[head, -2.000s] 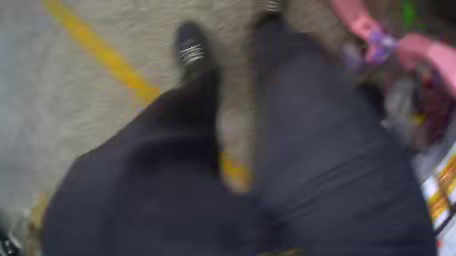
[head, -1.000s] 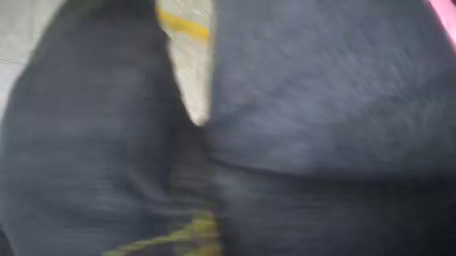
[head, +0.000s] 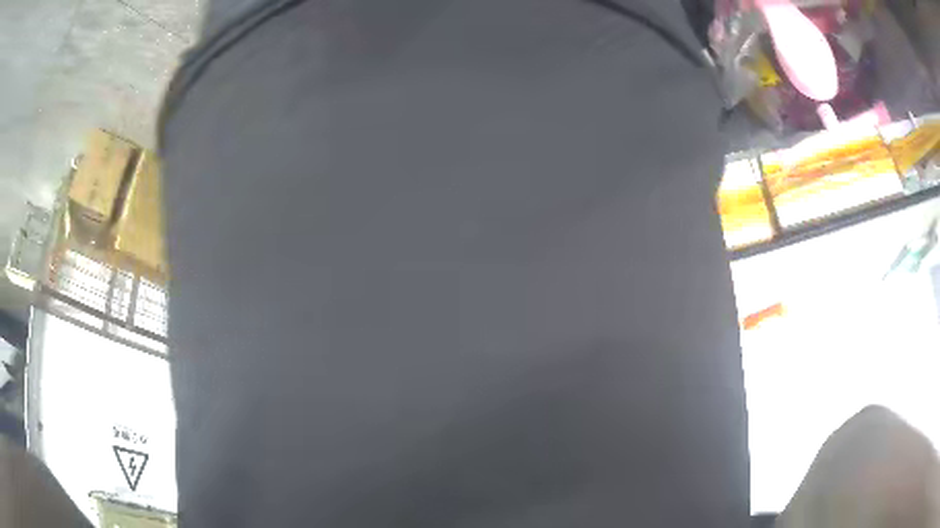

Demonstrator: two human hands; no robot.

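Observation:
Smooth dark grey cloth (head: 454, 268), which looks like my own clothing, fills the middle from the top edge to the bottom edge. A blurred, skin-toned shape at the bottom left corner looks like part of my left hand (head: 36, 495), cut off by the edge. A larger blurred shape at the bottom right looks like part of my right hand (head: 871, 474), also cut off. No fingers can be made out, and I cannot tell whether either hand holds anything.
At left are brown boxes (head: 106, 175), a grey floor (head: 62, 72) and a white panel (head: 82, 382) with a lightning-bolt warning triangle. At right, a pink object (head: 802, 50) lies above orange-and-white items (head: 830, 177), beside a white surface (head: 825, 351) with a small orange mark.
The shoes, legs and yellow floor line have left the view. Grey cloth now fills the centre, white surfaces show on both sides, and blurred hand-like shapes have appeared in the lower corners.

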